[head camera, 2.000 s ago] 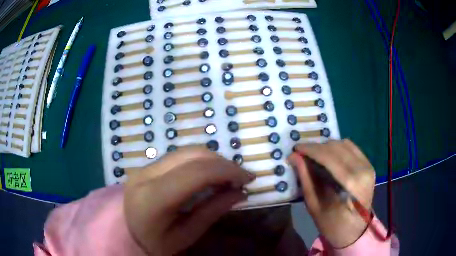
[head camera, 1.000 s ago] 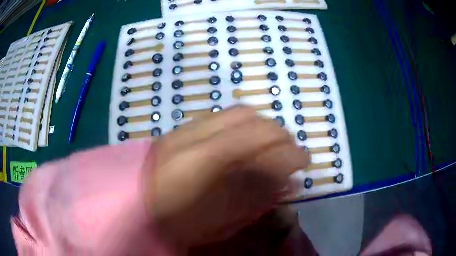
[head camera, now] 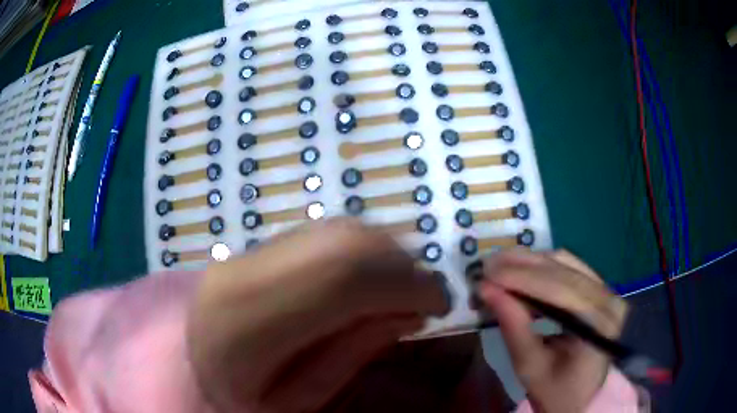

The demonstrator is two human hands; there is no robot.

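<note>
The white foam parts tray [head camera: 323, 129] lies in front of me, with four columns of flex-linked units, dark or silvery discs on tan strips. My left hand [head camera: 315, 314] is blurred over the tray's lower middle, fingertips together near a dark disc at the fourth column's lower left; whether it grips a unit is hidden. My right hand [head camera: 558, 323] holds the black test probe pen [head camera: 570, 323] at the tray's lower right corner, its tip end by the last column's lower units. The two hands' fingertips are close but apart.
Stacked trays [head camera: 32, 153] lie at the left, beside a white pen [head camera: 95, 105] and a blue pen [head camera: 115, 157]. A green area label [head camera: 31, 295] is at lower left. A rear tray [head camera: 283, 10] shows at the far edge. The red probe lead [head camera: 644, 145] runs down the right side.
My right hand has come back into view with the probe pen at the tray's lower right. My left hand has moved slightly left and down in view. The camera view has shifted.
</note>
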